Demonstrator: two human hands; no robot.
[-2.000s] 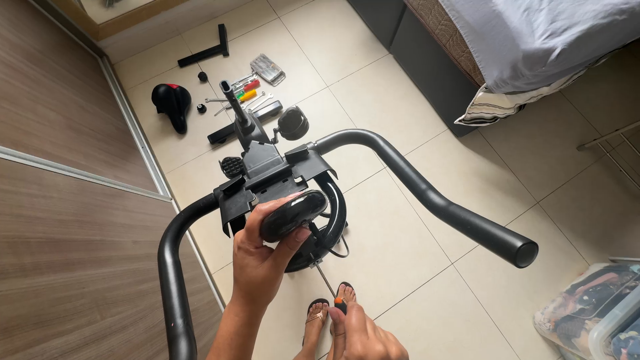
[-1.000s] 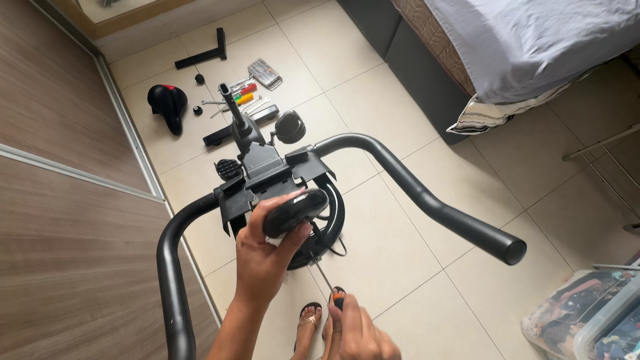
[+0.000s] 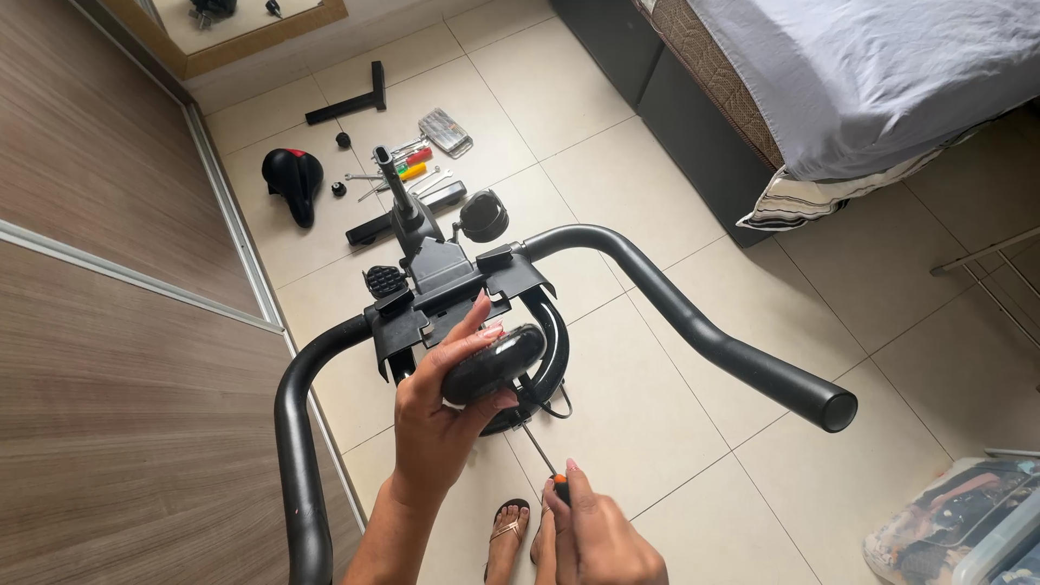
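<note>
An exercise bike with black tubular handlebars point(image 3: 699, 333) stands in front of me, its bracket point(image 3: 455, 284) at the middle. My left hand point(image 3: 443, 398) grips a black rounded part point(image 3: 496, 363), perhaps the display console, just below the bracket. My right hand point(image 3: 601, 524) holds a screwdriver point(image 3: 561, 481) by its black and orange handle. The shaft runs up and left to the lower edge of the black curved tube point(image 3: 556, 349); the tip's exact contact is too small to tell. A thin black cable point(image 3: 561, 406) loops beside that tube.
Beyond the bike, on the tiled floor, lie a bike saddle point(image 3: 292, 183), a black T-shaped post point(image 3: 349, 106), knobs, wrenches, screwdrivers and a clear parts case point(image 3: 445, 132). A bed point(image 3: 699, 138) is at the right, a plastic bin point(image 3: 959, 520) lower right, wood-look sliding doors point(image 3: 122, 406) at the left.
Both hands stay at about the same places on the bike, the left on the black rounded part and the right on the screwdriver. Nothing has plainly been let go or taken hold of.
</note>
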